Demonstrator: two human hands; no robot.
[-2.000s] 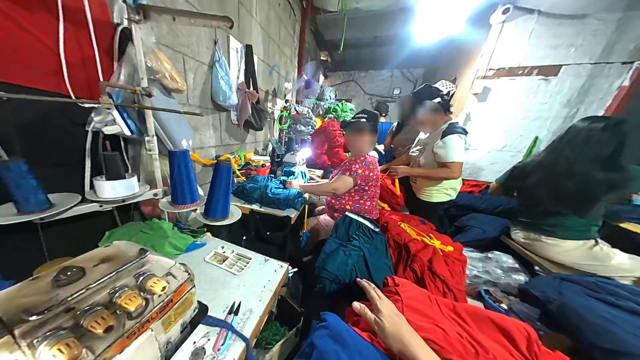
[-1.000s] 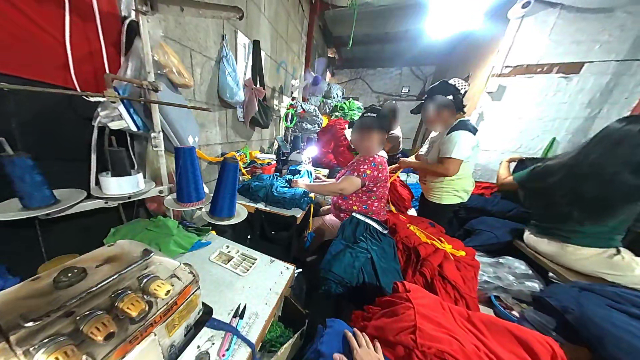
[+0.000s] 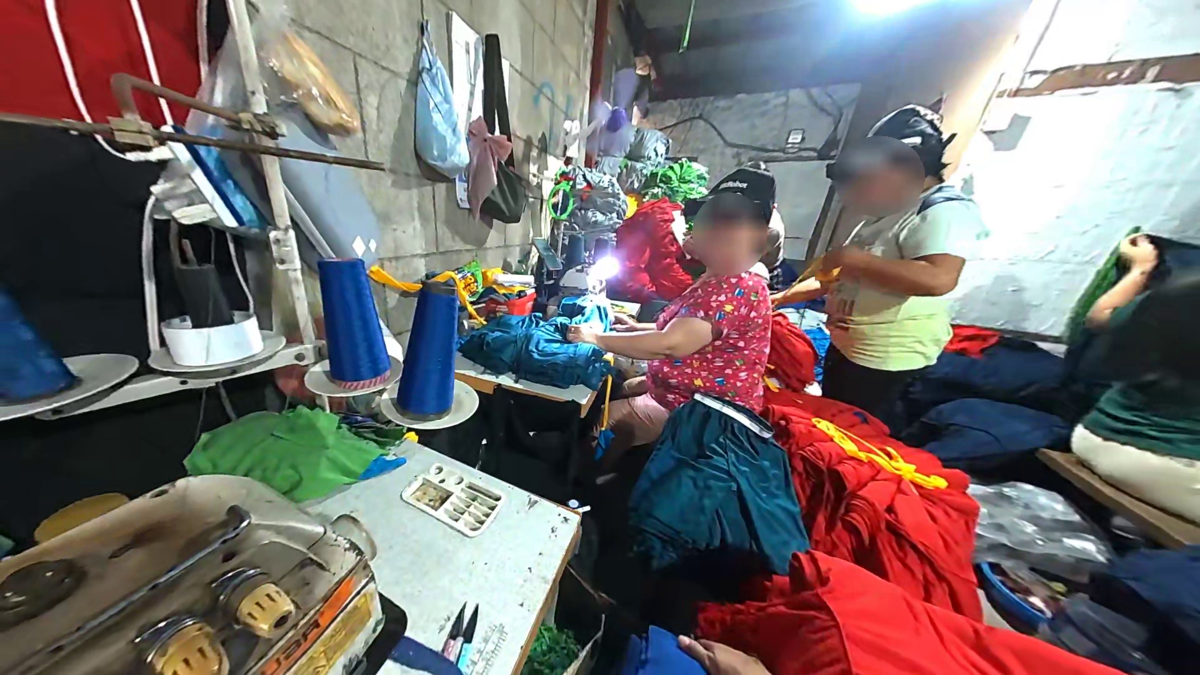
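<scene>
At the bottom edge, one of my hands (image 3: 722,656) is partly in view, touching or nearly touching a folded blue cloth (image 3: 661,652); most of it is cut off, and it appears to be my right hand. Red fabric (image 3: 872,619) lies just beside and above it. My left hand is outside the frame. To the left stands an industrial sewing machine (image 3: 187,572) with yellowish tension dials on a white table (image 3: 487,562). Thread snips (image 3: 461,633) lie near the table's front edge. Behind the machine are blue thread cones (image 3: 354,319) on a stand.
A small parts tray (image 3: 453,500) and green cloth (image 3: 286,453) are on the table. Teal garments (image 3: 717,483) and red garments (image 3: 872,506) are piled ahead. A seated person (image 3: 717,328) handles teal cloth at another machine; a standing person (image 3: 891,272) holds yellow cord; another sits at right.
My visible hand has moved from over the red fabric down to the blue cloth at the bottom edge. The person at the far right has raised an arm with dark cloth.
</scene>
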